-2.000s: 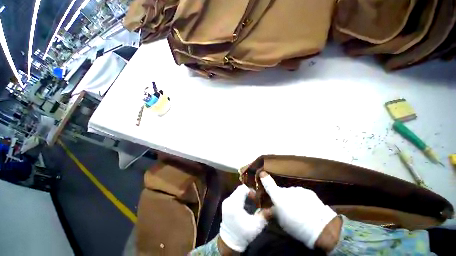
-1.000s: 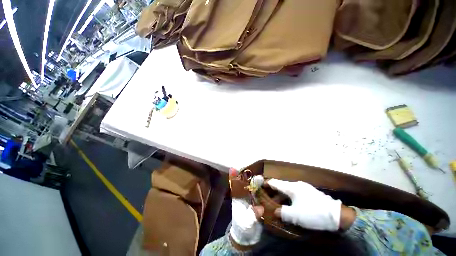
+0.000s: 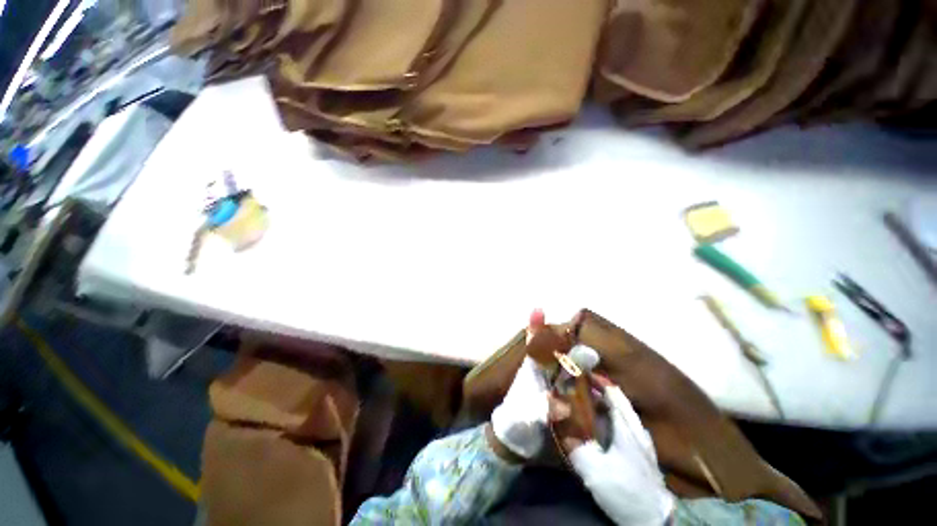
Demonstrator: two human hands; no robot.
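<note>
A brown bag (image 3: 658,385) lies in my lap at the table's front edge. My left hand (image 3: 524,406), in a white glove with bare fingertips, holds a reddish-brown strap tab (image 3: 547,342) at the bag's corner. My right hand (image 3: 616,447), also gloved, grips a brown part of the bag just below a small brass fitting (image 3: 567,364). The two hands are close together at the fitting. The fingers partly hide the tab, and the view is slightly blurred.
On the white table (image 3: 462,247) lie a yellowish pad (image 3: 709,221), green-handled tool (image 3: 735,272), slim pen-like tool (image 3: 735,331), yellow tool (image 3: 829,327) and dark snips (image 3: 873,308). A tool pot (image 3: 242,224) stands left. Brown bags (image 3: 503,72) are piled behind; more (image 3: 277,442) are low left.
The view has swung right, bringing the yellow tool and snips fully in. My right hand has moved below the brass fitting and is more upright; the bag is drawn up and folded more around the hands.
</note>
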